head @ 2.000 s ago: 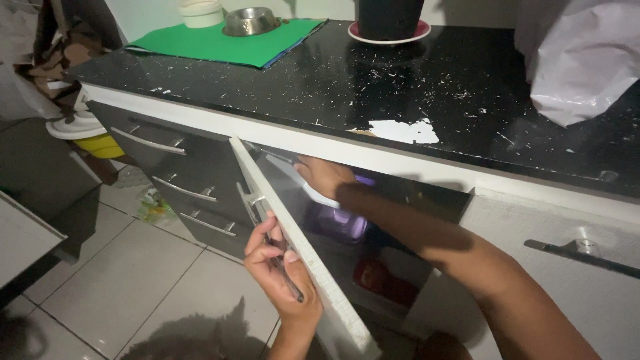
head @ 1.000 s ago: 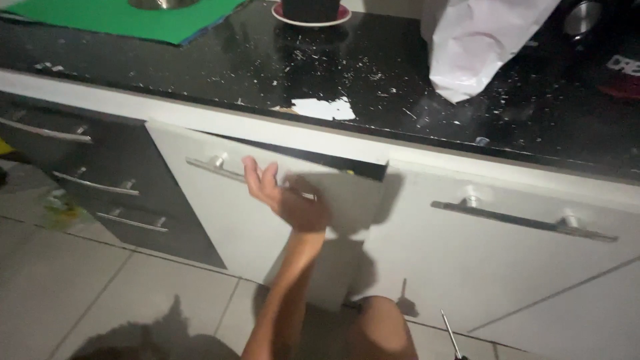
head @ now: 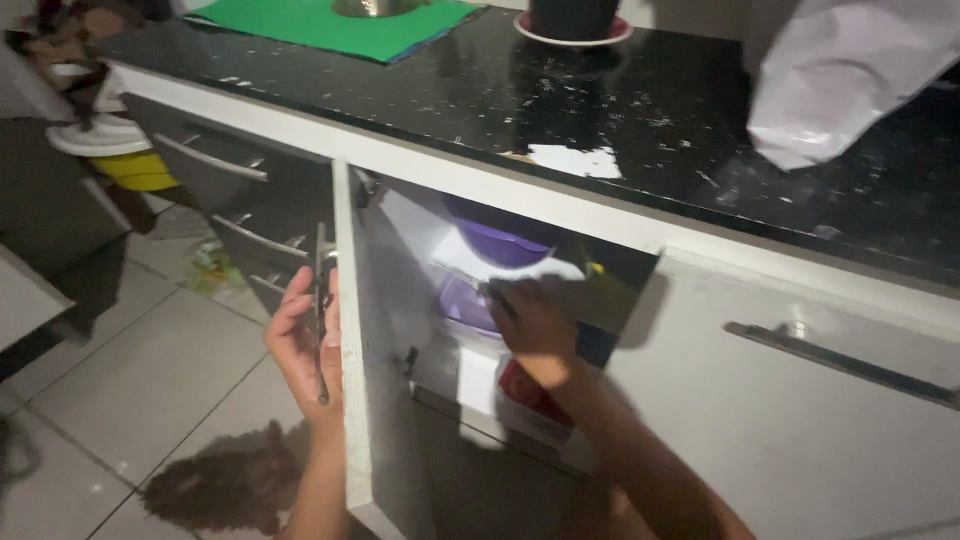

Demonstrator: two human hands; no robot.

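A white cabinet door (head: 356,337) stands open, seen nearly edge-on. My left hand (head: 304,337) is at its outer face, with the fingers curled around the metal bar handle (head: 322,322). Inside the cabinet, my right hand (head: 536,322) grips the dark handle of a slim tool with a thin metal shaft (head: 456,273), probably a screwdriver, which points left toward the door's inner side. Behind and beside that hand are a purple container (head: 502,244), a purple-lidded box (head: 465,304) and a red item (head: 532,394) low down. The tool's tip is blurred.
The chipped black countertop (head: 450,112) above holds a green mat (head: 330,30), a pot on a saucer (head: 574,34) and a white bag (head: 832,90). Drawers (head: 217,150) adjoin at left, a closed door (head: 810,405) at right. A brown furry animal (head: 225,476) is on the tiled floor.
One second ago the door was almost closed; now it is wide open. My right hand, out of view then, is inside the cabinet, where it also was two seconds ago.
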